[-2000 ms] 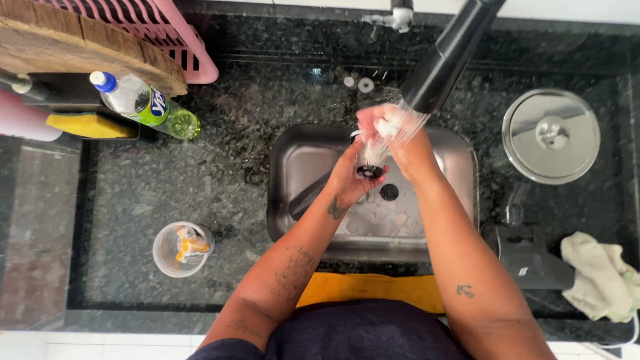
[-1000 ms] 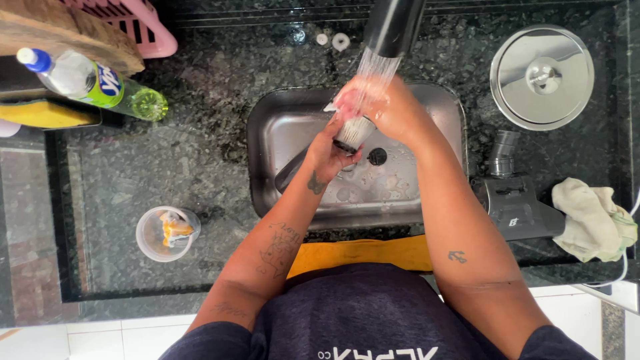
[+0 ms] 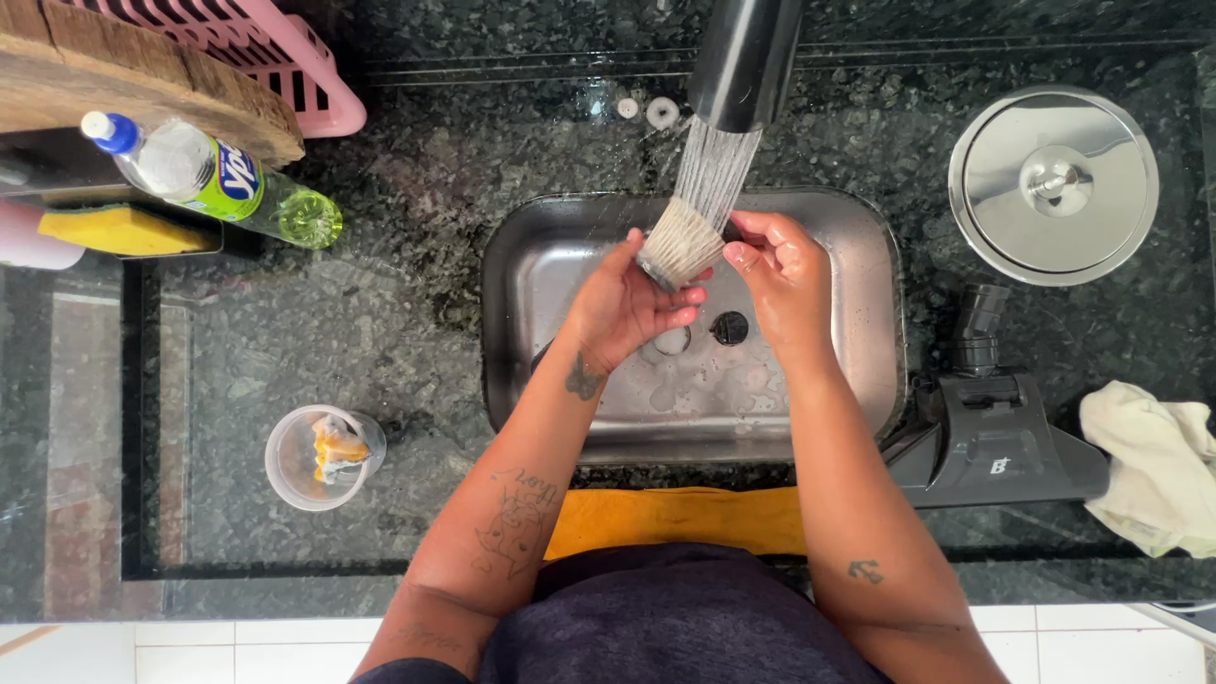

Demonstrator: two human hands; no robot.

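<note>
A pleated, off-white cylindrical filter (image 3: 682, 243) with a dark end is held under water streaming from a black spray faucet (image 3: 746, 76). My left hand (image 3: 635, 306) supports its lower left side, palm up, with the fingers beneath. At its right side, my right hand (image 3: 784, 275) pinches the edge between thumb and fingers. Below the hands is the stainless steel sink (image 3: 855, 313), where a round black part (image 3: 730, 328) lies near the drain. Another dark part shows partly behind my left wrist.
On the left stand a dish soap bottle (image 3: 195, 171), a yellow sponge (image 3: 128, 230), a pink rack (image 3: 328, 85) and a plastic cup (image 3: 285, 465). To the right are a round metal lid (image 3: 997, 209), a vacuum floor head (image 3: 997, 446) and a cloth (image 3: 1149, 465). An orange cloth (image 3: 674, 518) lies along the front edge.
My hands have moved apart around the filter, which now shows plainly between them; earlier my right hand covered much of it. Water still runs over it.
</note>
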